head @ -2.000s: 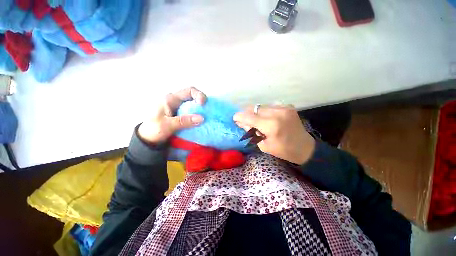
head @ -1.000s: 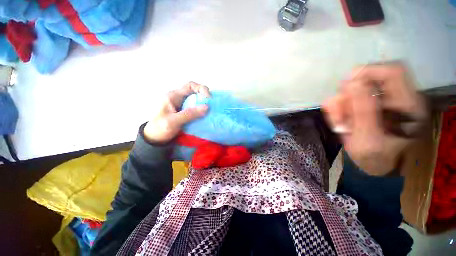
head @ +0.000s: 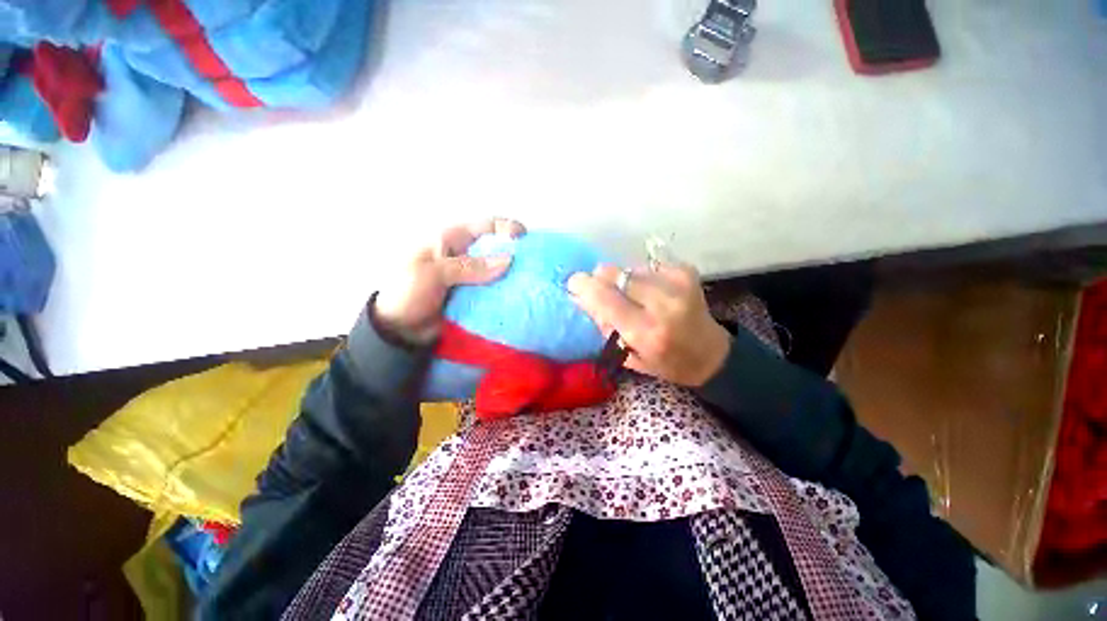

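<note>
A light blue plush piece (head: pixel 522 303) with a red band is held over the table's front edge and my lap. Its red bow (head: pixel 546 383) faces down toward the apron. My left hand (head: pixel 440 281) grips the plush at its left side, thumb on top. My right hand (head: pixel 656 318), with a ring on one finger, has its fingertips at the plush's right side. Dark snips (head: pixel 614 352) show partly in my right palm. I cannot make out a needle.
Blue plush pieces with red bands (head: pixel 273 49) lie on the table (head: pixel 486 146) at the far left. A silver metal object (head: pixel 720 39) and a phone (head: pixel 889 30) lie at the back. A yellow sack (head: pixel 206 437) is at lower left, a cardboard box (head: pixel 947 400) at right.
My right hand had swung out to the right with a pale thread stretched from the plush, and is now back at the plush. My left hand keeps its grip.
</note>
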